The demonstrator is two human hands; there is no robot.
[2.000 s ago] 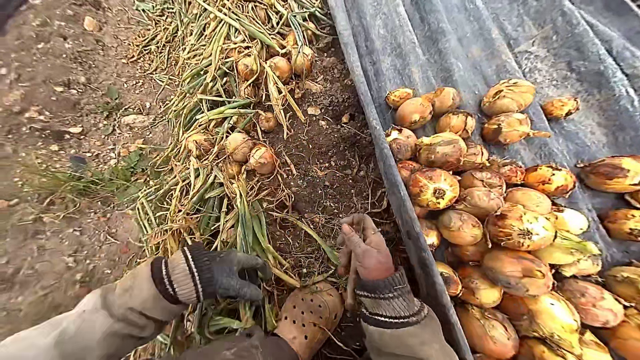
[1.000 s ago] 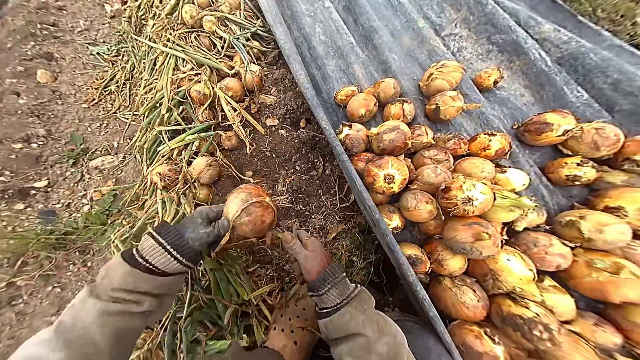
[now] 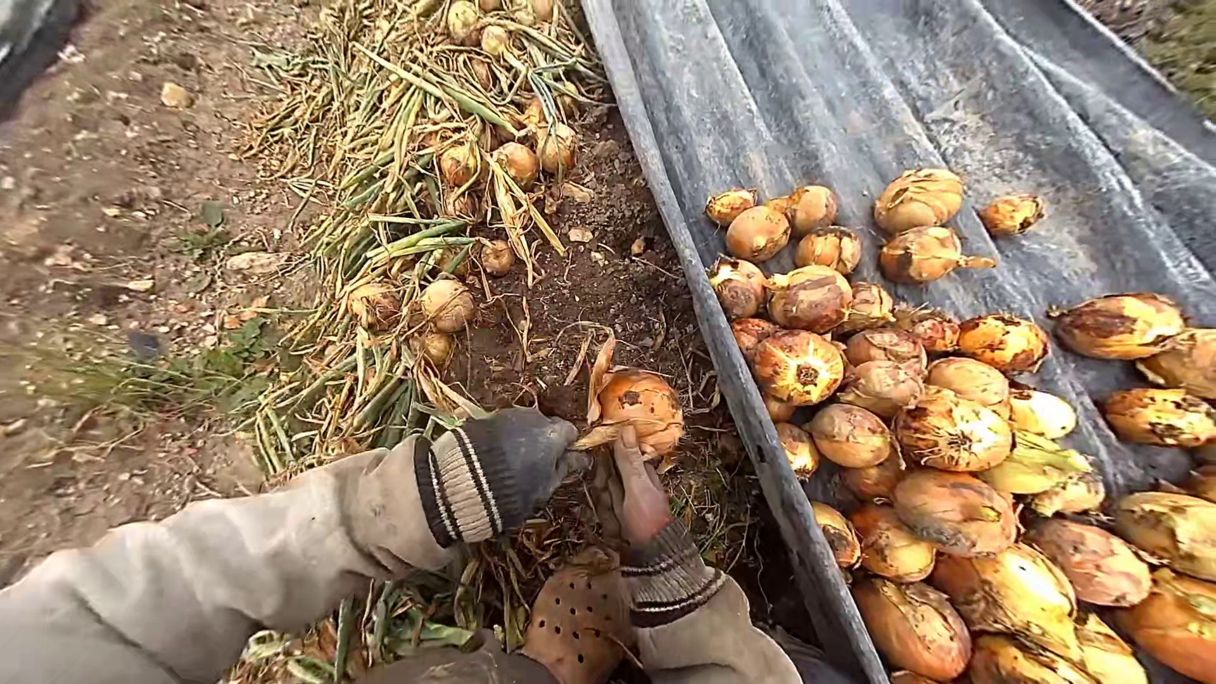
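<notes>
An onion bulb (image 3: 641, 410) with loose, peeling dry skin is between my two hands, above the soil. My left hand (image 3: 537, 461), in a dark grey glove, pinches the dry neck or skin at the bulb's left side. Bare-fingered, my right hand (image 3: 635, 489) supports the bulb from below, its thumb against the skin; its other fingers are mostly hidden, so I cannot tell whether they hold a tool. Pulled onions with long withered leaves (image 3: 380, 256) lie in a row beyond my left hand. Many onions without leaves (image 3: 955, 432) rest on a grey sheet (image 3: 788, 95) at the right.
The sheet's raised edge (image 3: 708, 294) runs lengthwise just right of my right hand. Below my hands is a perforated tan clog (image 3: 579, 617) among cut leaves. Bare soil with stones (image 3: 176, 95) and a grassy weed patch (image 3: 180, 375) lie at the left.
My left hand was low and without an onion two seconds ago, then held one up by its side. Now the onion is over on my right hand, with my left at its neck or skin.
</notes>
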